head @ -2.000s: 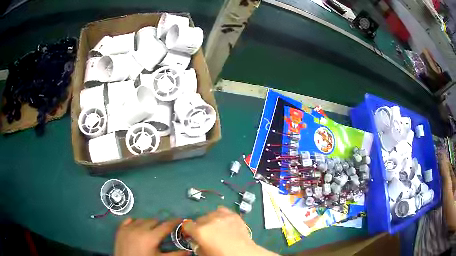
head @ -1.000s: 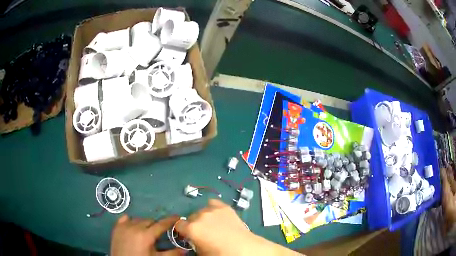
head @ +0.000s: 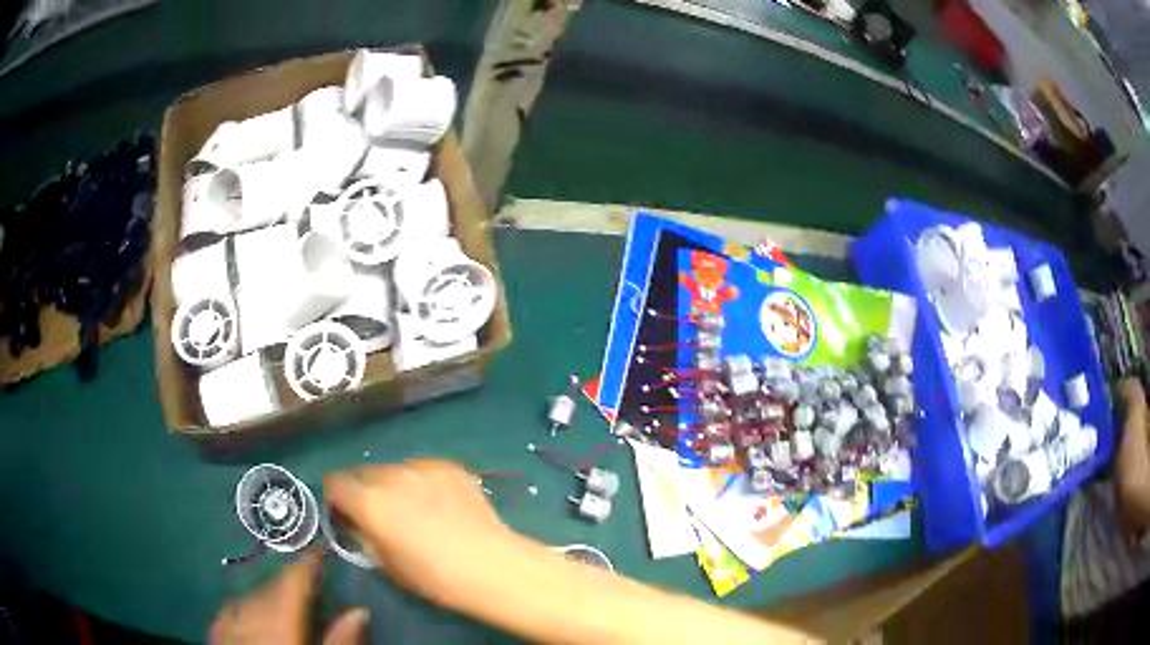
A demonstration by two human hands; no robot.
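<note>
My right hand (head: 410, 517) has its fingertips on the upper rim of a white fan housing (head: 347, 544), mostly covered by the hand, at the lower left of the bench. My left hand (head: 284, 611) is blurred at the bottom edge, fingers apart, just below that housing, with nothing seen in it. Another white housing with a silver motor (head: 275, 504) in its hub stands to the left, its leads lying beside it. A further white rim (head: 584, 556) shows behind my right forearm. Loose silver motors (head: 593, 494) lie right of the hand.
A cardboard box (head: 334, 410) of white housings is behind my hands. Black parts (head: 76, 252) lie far left. Motors (head: 807, 422) are heaped on printed sheets (head: 832, 315), beside a blue bin (head: 952, 473) of white parts. Another person's hand (head: 1132, 460) is at the right edge.
My right hand has moved left with the housing, beside the one with the motor. My left hand has come off it and moved down and left. The whole view has shifted a little.
</note>
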